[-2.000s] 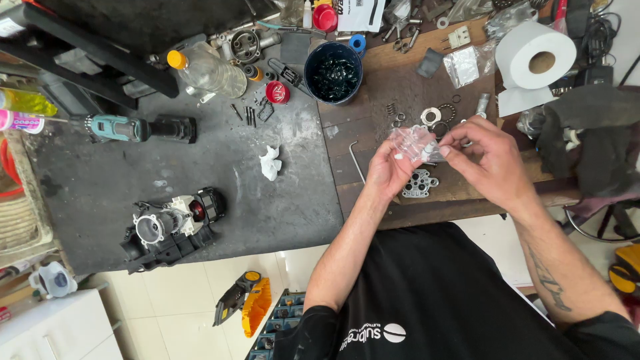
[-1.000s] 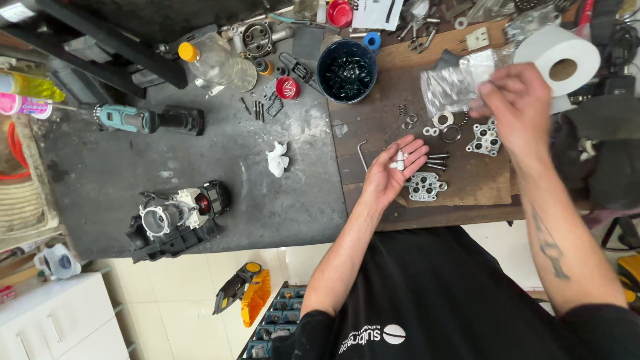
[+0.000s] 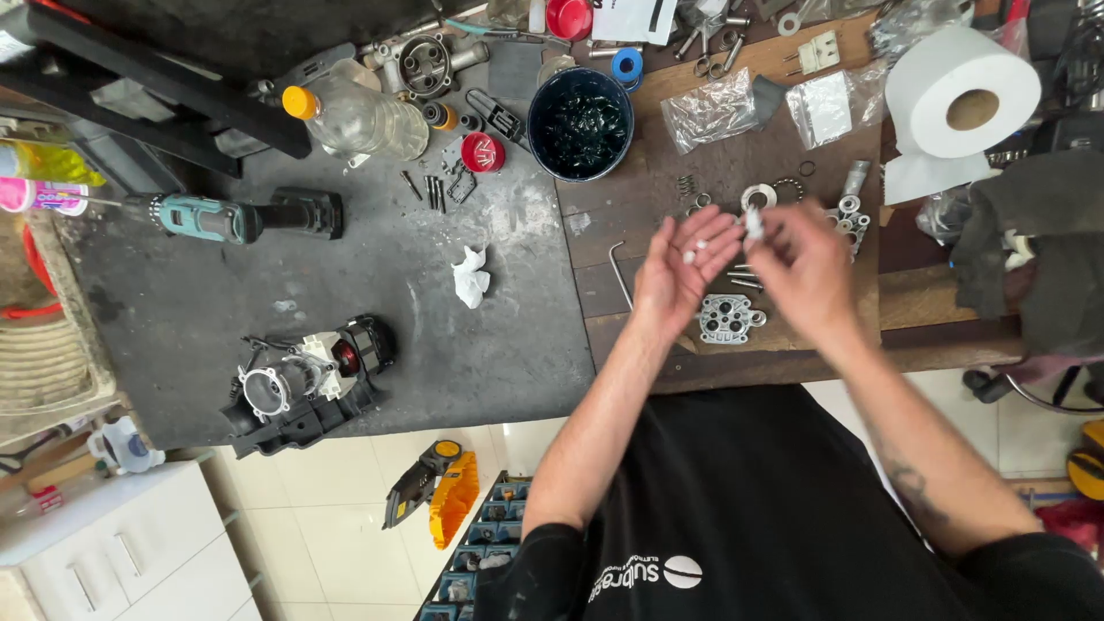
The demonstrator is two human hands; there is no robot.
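Observation:
My left hand (image 3: 686,259) is palm up over the wooden bench, with small white parts (image 3: 695,251) lying on its palm and fingers. Between the fingertips of my right hand (image 3: 798,263), blurred by motion, is a white piece (image 3: 754,222). Below the hands on the bench rests a metal valve plate with holes (image 3: 729,319). Behind them are a coil spring (image 3: 686,185), a pale ring (image 3: 758,197) and several screws (image 3: 745,277), partly hidden. A second metal part (image 3: 852,222) is right of my right hand.
A dark blue bowl of dark liquid (image 3: 580,125) stands behind my hands, near clear plastic bags (image 3: 711,110) and a paper roll (image 3: 963,92). An L-shaped hex key (image 3: 620,276) lies left of my left hand. Farther left are a motor assembly (image 3: 310,379), crumpled white paper (image 3: 471,277) and a cordless drill (image 3: 224,216).
Two seconds ago both hands held a clear plastic bag. My right hand has since come back from the bags toward my left palm and now has a white piece at its fingertips.

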